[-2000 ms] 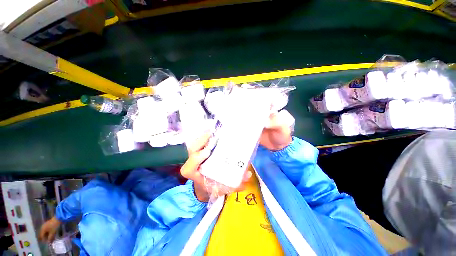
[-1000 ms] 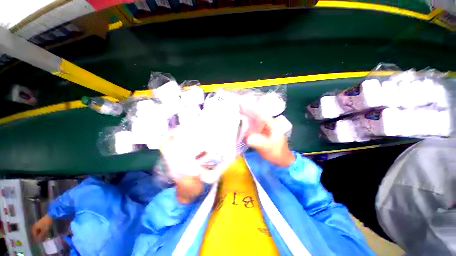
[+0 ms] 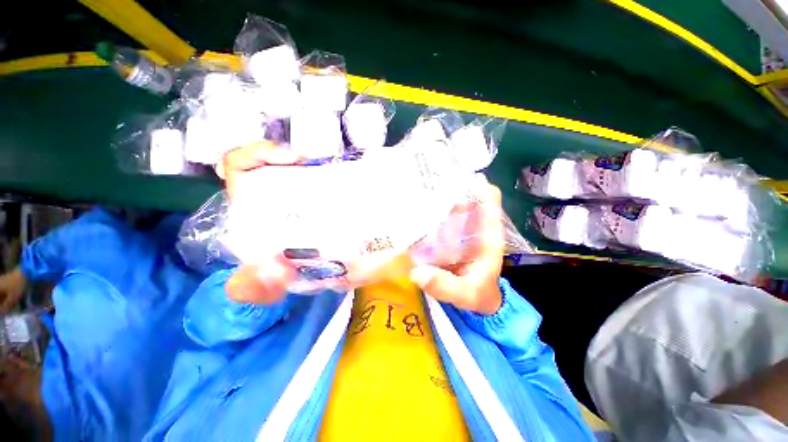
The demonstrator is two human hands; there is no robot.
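A white pack (image 3: 333, 211) in clear, crinkled film lies level across both my hands in front of my chest. Its face is overexposed, with small dark print and an oval mark near its lower edge. My left hand (image 3: 259, 280) grips the pack's left end, fingers above and below. My right hand (image 3: 475, 272) grips its right end, thumb on the near side. Behind it, a loose pile of bagged white units (image 3: 320, 108) lies on the dark green surface (image 3: 52, 121); the pack hides part of the pile.
A neater double row of bagged white units (image 3: 683, 207) lies at the right. A clear bottle with a green cap (image 3: 142, 71) lies at the far left. A blue-clad person (image 3: 112, 319) is at left, a person in pale striped clothing (image 3: 691, 354) at right. Yellow strips edge the surface.
The pack has turned from slanted to level and sits higher, held at both ends. The view has tilted, so the left pile shows higher and the overhead shelf at top left is out of view.
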